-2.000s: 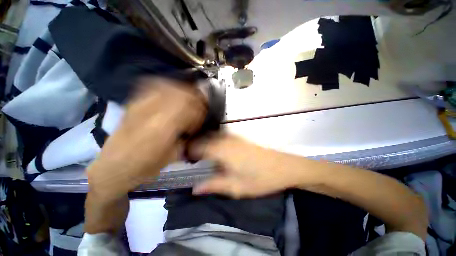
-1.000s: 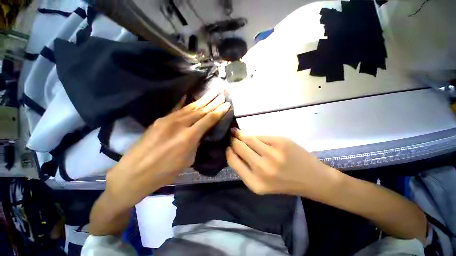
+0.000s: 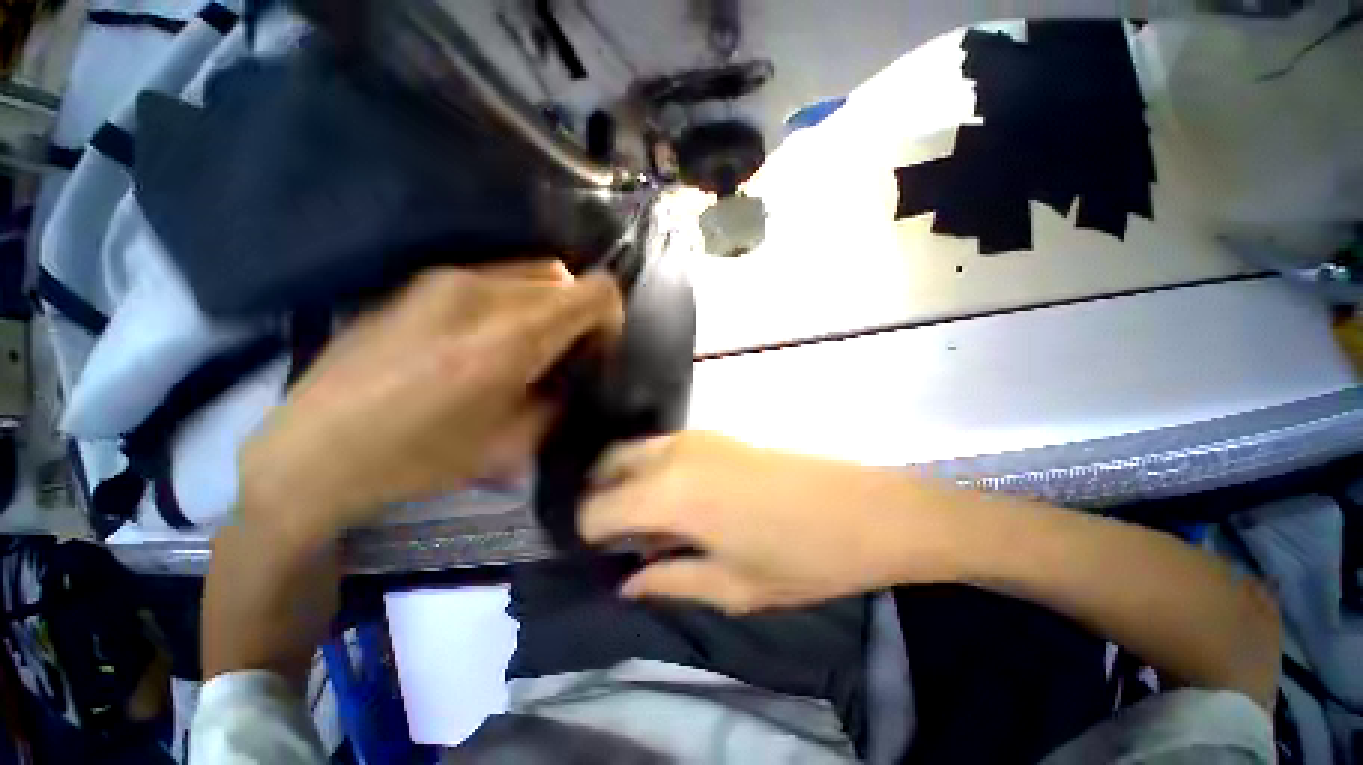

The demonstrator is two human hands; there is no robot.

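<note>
A black sleeve (image 3: 643, 351) runs from the lit presser foot and needle (image 3: 640, 191) toward the table's front edge. My left hand (image 3: 434, 381), blurred, has its fingers bent on the sleeve's left side, just below the needle. My right hand (image 3: 703, 516) pinches the sleeve's lower end over the front edge; its fingertips are partly hidden in the dark cloth. The black and pale jacket (image 3: 344, 180) lies heaped left of the needle. Small black tabs (image 3: 1046, 135) lie in a fanned pile on the bed at the right.
The sewing machine's head (image 3: 897, 30) spans the top. A measuring strip (image 3: 1106, 466) lines the table's front edge. Black and grey cloth (image 3: 688, 628) lies on my lap. More garments (image 3: 1300, 583) are at the lower right. A white piece (image 3: 449, 658) hangs below the table edge.
My left hand has moved left and back from the needle, with its fingers now bent. My right hand has moved left and slightly down. The sleeve between them is stretched straighter.
</note>
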